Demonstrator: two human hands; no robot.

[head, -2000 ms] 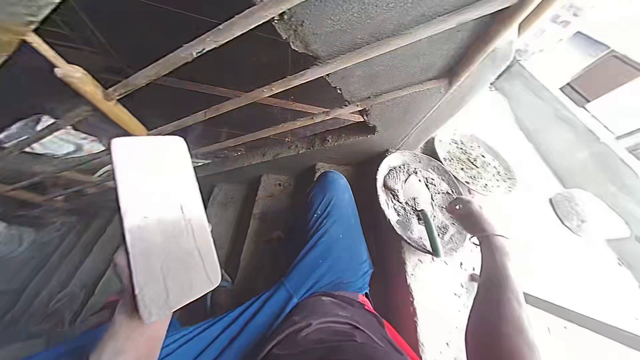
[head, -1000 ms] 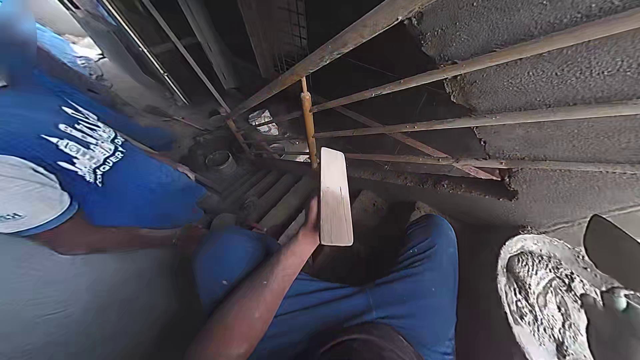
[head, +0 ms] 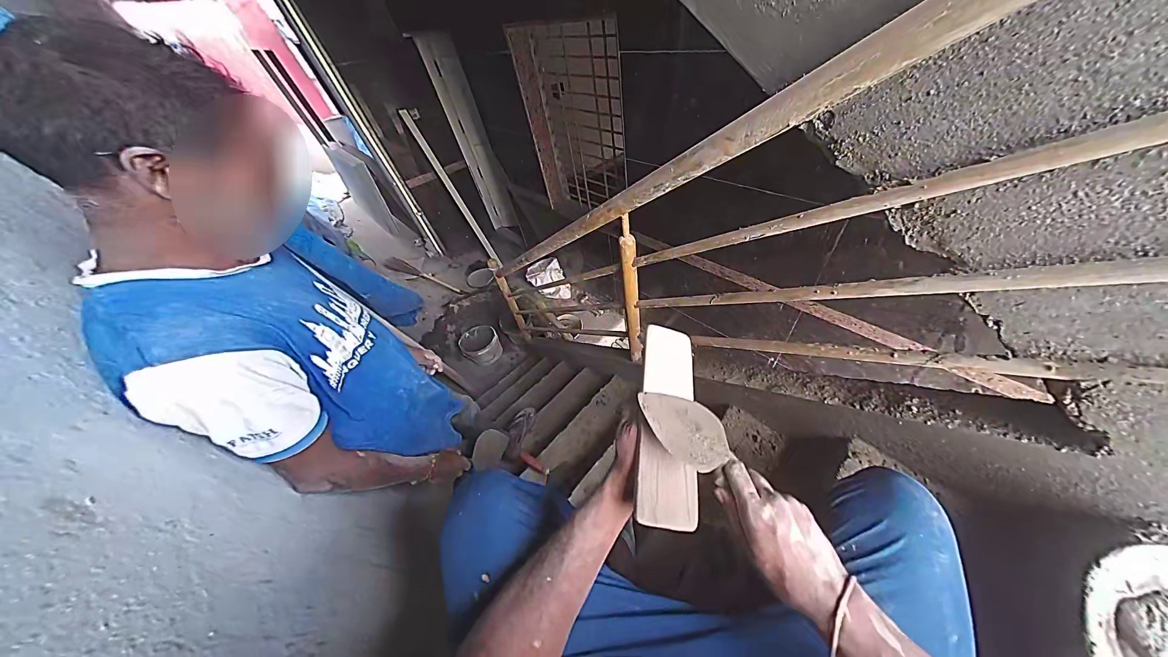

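Note:
My left hand (head: 626,456) grips a plasterer's float (head: 667,502) from its left side; the float's pale flat board stands lengthwise in the view, and its handle is hidden. In my right hand (head: 776,529) is a trowel (head: 684,431) with a rounded, mortar-smeared blade. That blade lies across the middle of the float's face, and the trowel's handle is mostly covered by my fingers. Both tools are above my knees. At the lower right edge, part of a pan of mortar (head: 1122,584) shows.
A co-worker in a blue shirt (head: 365,401) is close on the left, a hand near another trowel (head: 490,449). Concrete stairs (head: 570,406) descend ahead. A metal railing (head: 776,128) runs along the right, before a rough plastered wall (head: 1077,210). A bucket (head: 480,345) stands below.
The view has swung left, bringing more of the co-worker into sight. My right hand, at the mortar pan two seconds ago, now holds the trowel against the float. My left hand keeps the float.

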